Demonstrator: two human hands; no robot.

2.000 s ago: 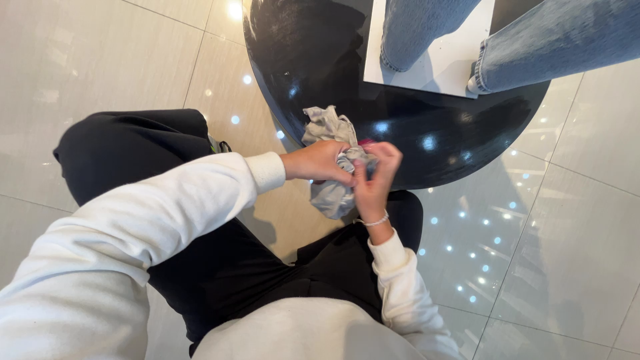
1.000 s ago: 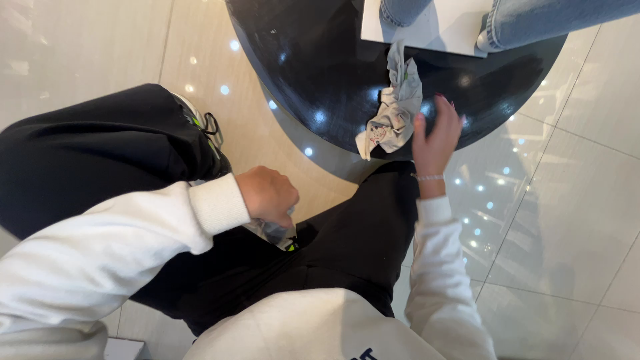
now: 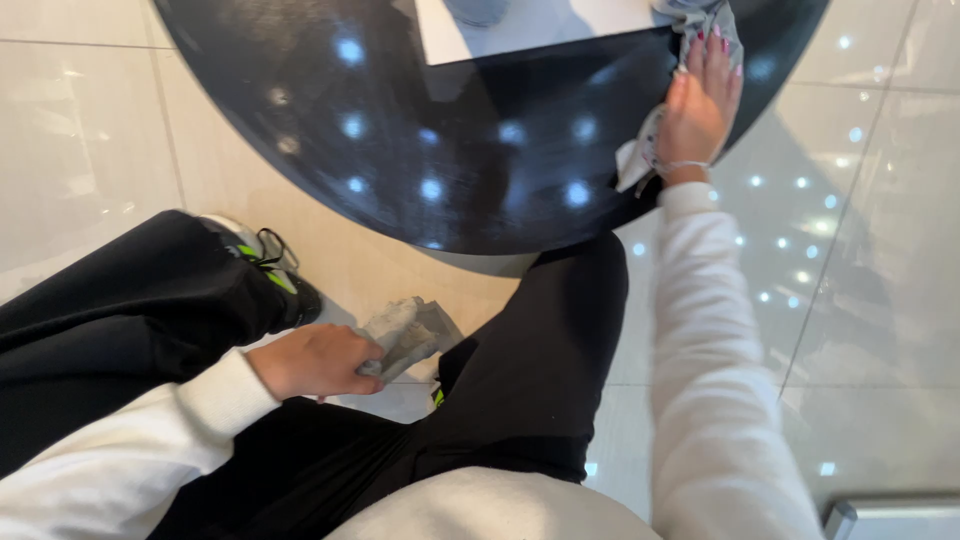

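My right hand (image 3: 697,112) presses flat on a crumpled grey and white cloth (image 3: 640,154), its fingers stretched forward along it. The cloth lies on a glossy black round base (image 3: 480,165), near its right edge and beside a white board (image 3: 540,34). My left hand (image 3: 322,364) is low between my knees, closed around a second bundled grey cloth (image 3: 405,334), held above the floor. What lies under the right palm is hidden.
Part of another person's jeans leg (image 3: 480,9) shows over the white board. My knee touches or overlaps the base's front edge. A black sneaker (image 3: 277,274) stands on the tiled floor (image 3: 847,300). A pale framed object (image 3: 892,517) lies at the lower right corner.
Two seconds ago both hands were together on the cloth. They have since parted: my left came down between the knees, and my right has moved forward with the cloth on the base.
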